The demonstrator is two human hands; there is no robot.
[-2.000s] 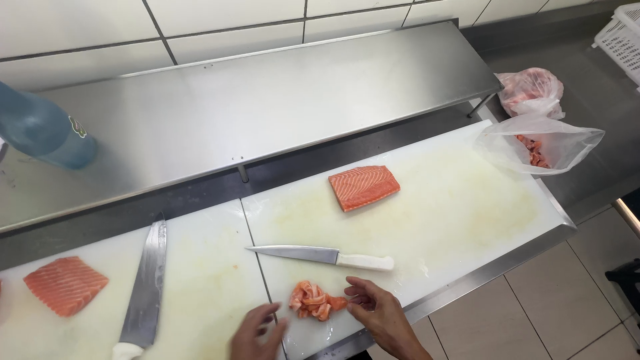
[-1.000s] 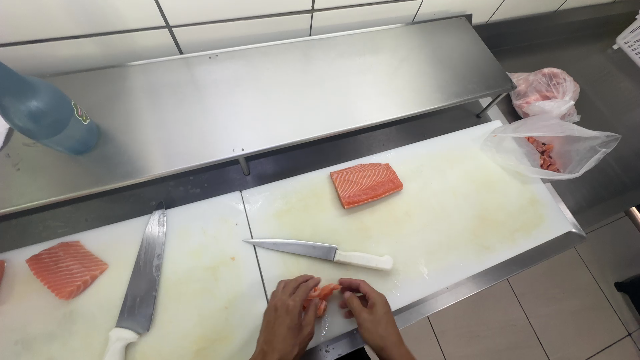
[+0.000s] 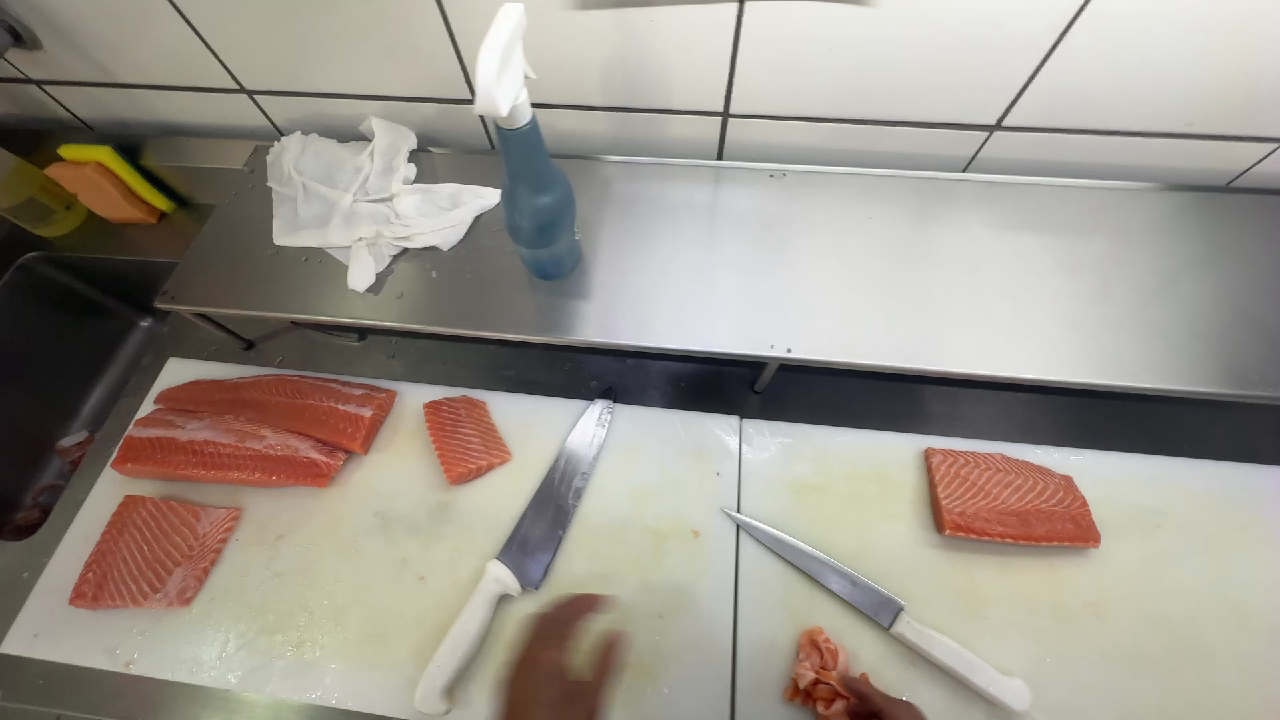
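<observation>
My left hand (image 3: 563, 655), blurred, is held above the left white cutting board (image 3: 640, 600) with its fingers apart and nothing in them, just right of the white handle of a wide chef's knife (image 3: 555, 500). Only the fingertips of my right hand (image 3: 880, 697) show at the bottom edge, touching a small heap of salmon trimmings (image 3: 818, 668); whether they grip it cannot be told. A narrower knife (image 3: 850, 590) lies beyond the heap. One salmon block (image 3: 1010, 500) rests on the right board. Salmon fillets (image 3: 230, 445) and smaller salmon pieces (image 3: 155, 552) (image 3: 466, 440) lie on the left board.
Behind the boards stands a raised steel shelf (image 3: 900, 270) with a blue spray bottle (image 3: 540, 200) and a crumpled white cloth (image 3: 370, 200). A dark sink (image 3: 60, 340) is at the far left, with sponges (image 3: 110, 185) behind it.
The view has swung left. My hands, together at the trimmings one second ago, are now apart; my left hand has moved left, off the heap, toward the chef's knife.
</observation>
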